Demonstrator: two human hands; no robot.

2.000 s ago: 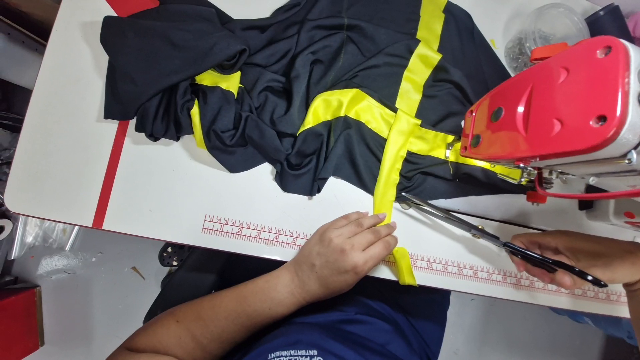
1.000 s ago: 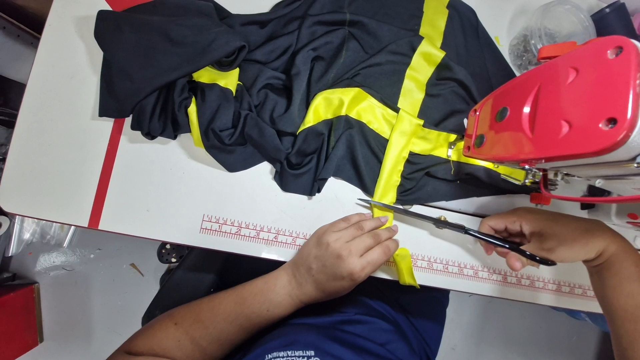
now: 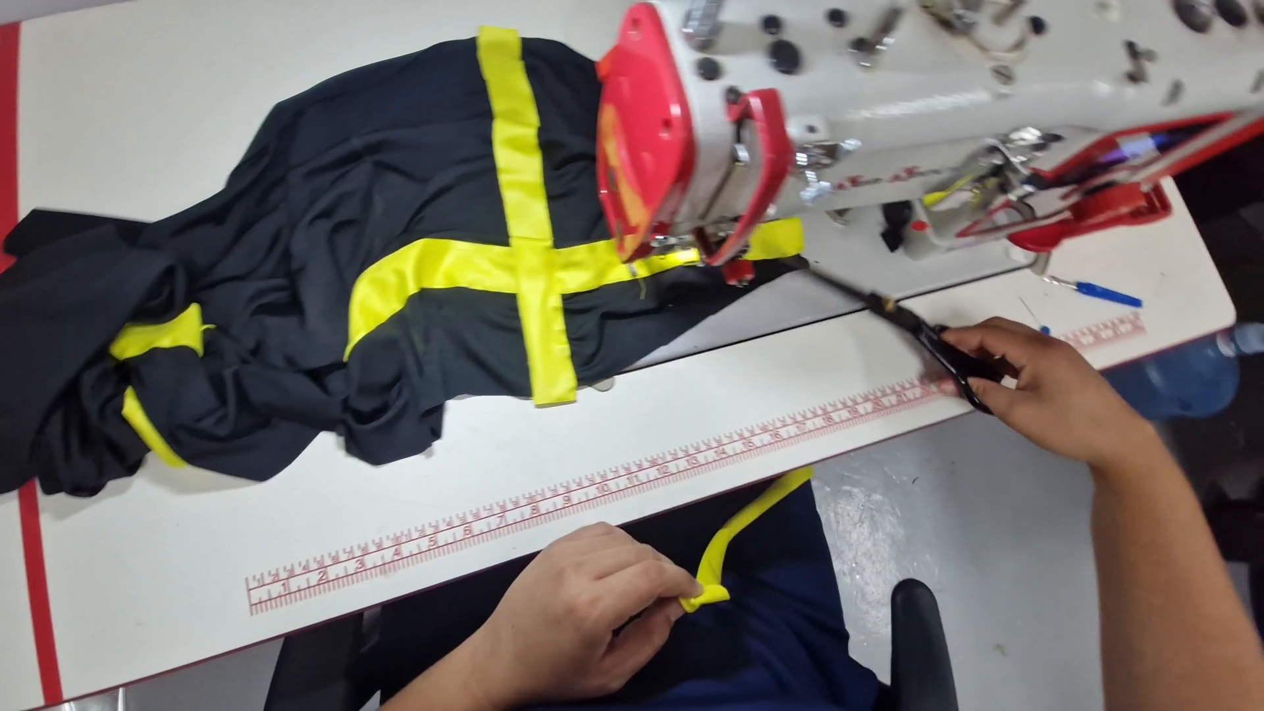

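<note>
My left hand pinches the end of a yellow fabric strip over my lap, beyond the table's front edge. In my right hand are scissors with black handles; their blades point left toward the sewing machine. A black garment lies bunched on the table, with crossing yellow bands. The upright yellow band has a straight end at the garment's front edge. The sideways band runs under the machine's head, where its stitching spot is partly hidden.
A printed ruler runs along the front of the white table. Small tools with blue handles lie on the table at the right. A blue plastic bottle stands below the right end, and a black chair armrest is at the lower right.
The yellow band was cut near the garment's edge, and my left hand has moved down with the strip. My right hand has moved the scissors away to the right. The view has shifted right.
</note>
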